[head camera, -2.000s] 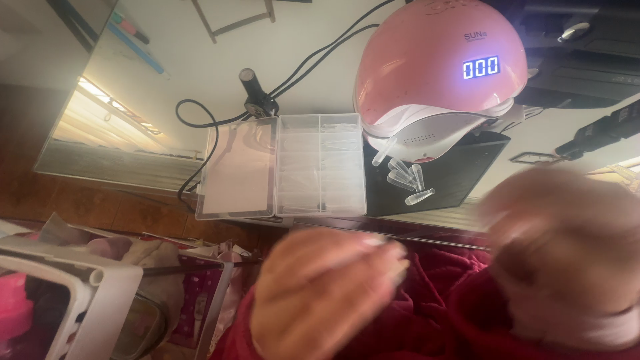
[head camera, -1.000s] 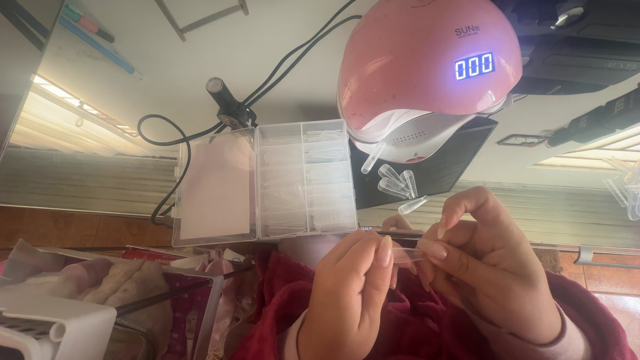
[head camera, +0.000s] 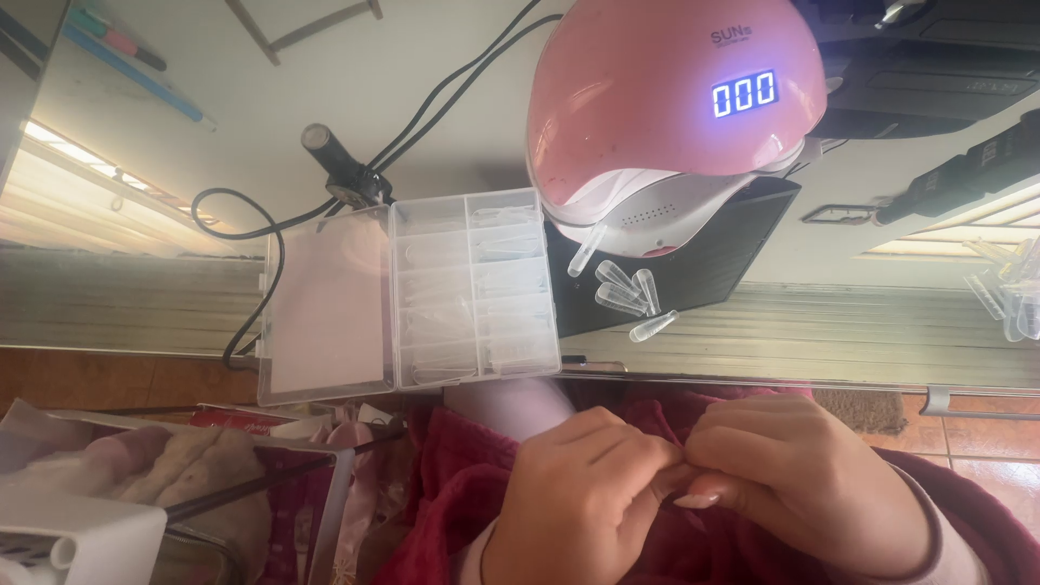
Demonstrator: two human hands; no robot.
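Observation:
My left hand [head camera: 581, 487] and my right hand [head camera: 800, 475] meet fingertip to fingertip over my lap, below the table's front edge. Curled fingers hide whatever may be between them. Several clear nail tips [head camera: 621, 298] lie on a black flat pad [head camera: 747, 252] beyond the hands. One more clear tip [head camera: 587, 250] leans against the base of a pink nail lamp [head camera: 674, 89], whose display is lit. Left of the pad, a clear divided plastic case [head camera: 475, 284] lies open with nail tips in its compartments.
A black cable [head camera: 280, 268] loops beside the case's lid, near a black cylindrical device [head camera: 329, 154]. Pens [head camera: 138, 73] lie at the back left. More clear tips [head camera: 1011, 292] are at the far right. A bin with cloths [head camera: 187, 471] stands lower left, beside a white plastic object [head camera: 73, 528].
A second ago both hands held a small clear piece between their fingertips; now the fingers are curled in and hide it. The hands have moved lower, away from the table edge.

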